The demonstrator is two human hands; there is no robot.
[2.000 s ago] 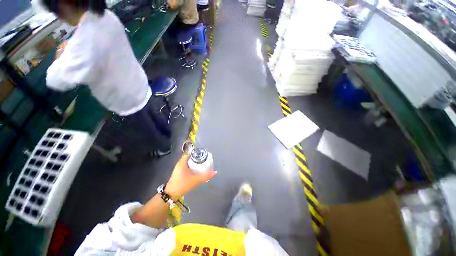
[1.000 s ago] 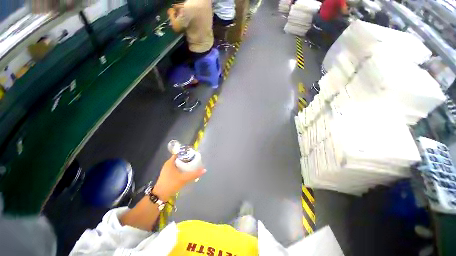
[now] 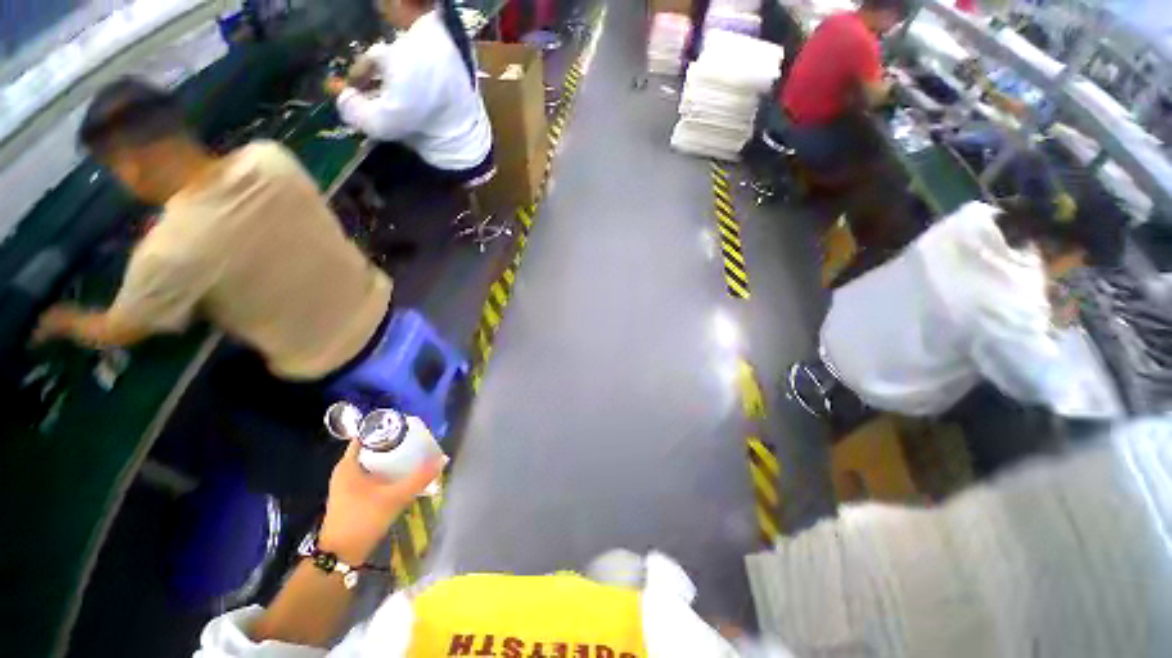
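My left hand is wrapped around a whitish bottle and holds it upright in front of me, over the left side of the aisle. The bottle has a silver round top, and its round cap or loop stands out to the left. A dark bracelet is on the left wrist. My right hand is not in view; only a white sleeve shows at the bottom.
A grey aisle floor runs ahead between yellow-black tapes. Seated people work at green benches on both sides. A blue stool stands at left. White sheet stacks stand at lower right and farther ahead. Cartons stand beside the aisle.
The view has moved forward along the aisle; the big white stack has passed to the lower right and seated people are closer. The left hand with the bottle sits farther left and lower in view.
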